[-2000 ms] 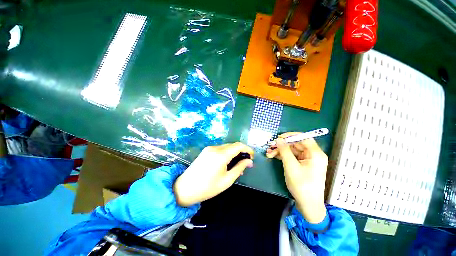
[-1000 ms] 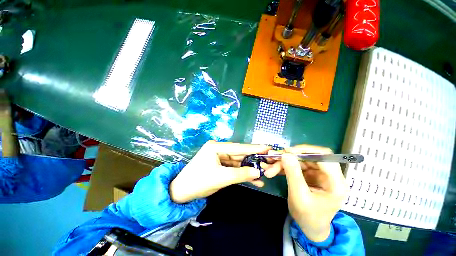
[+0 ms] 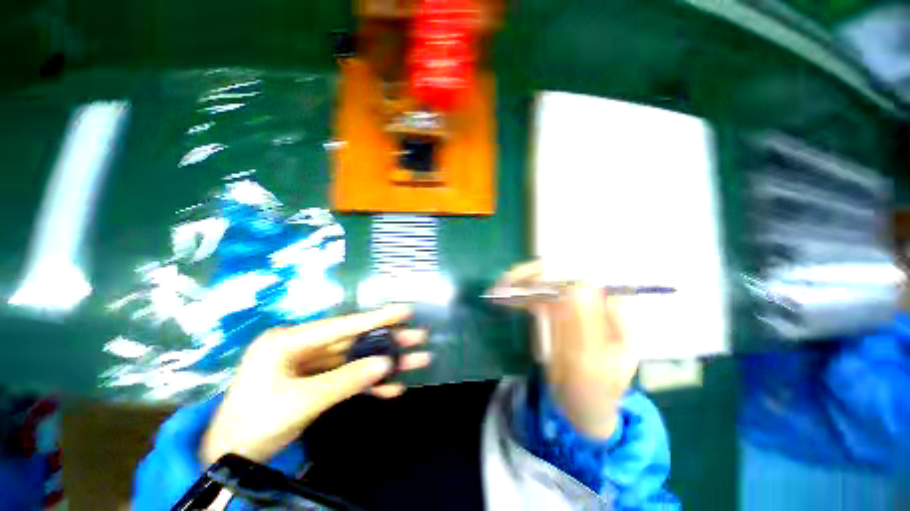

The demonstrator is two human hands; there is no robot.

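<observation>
The picture is blurred. My left hand (image 3: 299, 374) holds a small black housing (image 3: 374, 346) between thumb and fingers, near the bench's front edge. My right hand (image 3: 587, 349) holds slim tweezers (image 3: 639, 290) lying sideways, over the near left part of the white foam tray (image 3: 629, 200). The tweezers' tip points left, away from the housing. A grid-patterned sheet (image 3: 404, 245) lies between the hands and the orange press jig (image 3: 359, 180). The red clamp handle (image 3: 442, 50) is above the jig, and a black nest (image 3: 417, 153) sits on its base.
A clear, crinkled plastic bag with blue in it (image 3: 254, 250) lies left of the jig. A long white strip (image 3: 75, 200) is at far left. A glossy grey tray (image 3: 818, 230) is at far right, with a blue sleeve (image 3: 848, 389) in front of it.
The view has swung right, so the bench things sit further left. My right hand has moved away from the housing to the right, with the tweezers. My left hand still holds the housing.
</observation>
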